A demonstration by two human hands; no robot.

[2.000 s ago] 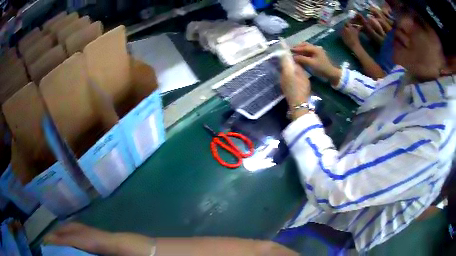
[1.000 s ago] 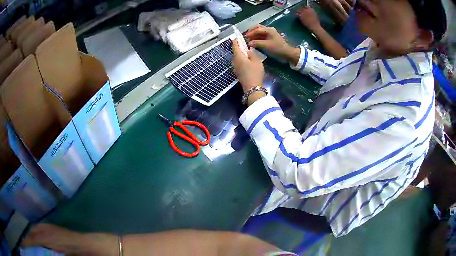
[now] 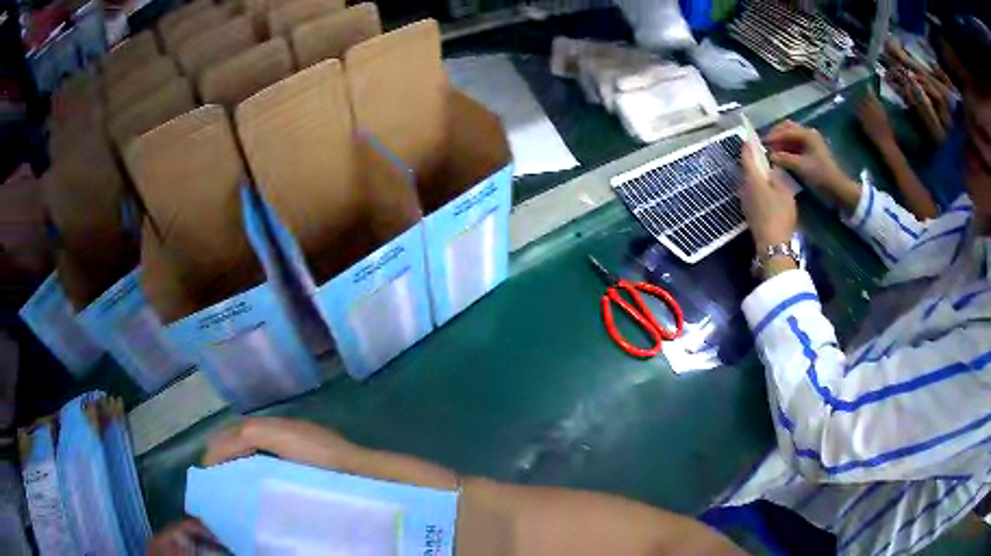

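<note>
A light blue and white carton (image 3: 326, 513) lies across the lower left, cut off by the bottom edge. My right hand (image 3: 277, 438) reaches in from the right along the carton's far side and grips it; its fingers are partly hidden. My left hand (image 3: 187, 539) shows only as a dark, blurred bit at the carton's left end, at the bottom edge, and its hold cannot be told. Erected cartons (image 3: 375, 310) stand in rows beyond, brown inside, top flaps up. Flat cartons (image 3: 87, 478) stand stacked at the lower left.
Red-handled scissors (image 3: 641, 317) lie on the green bench (image 3: 489, 380). At the right, a person in a striped shirt (image 3: 869, 380) holds a black gridded panel (image 3: 695, 196). Bagged parts (image 3: 652, 96) and a white sheet (image 3: 511, 114) lie beyond the pale rail (image 3: 554, 212).
The view has swung left, so the rows and scissors appear farther right. A light blue carton now shows large in my right hand, and a bit of my left hand has come into view.
</note>
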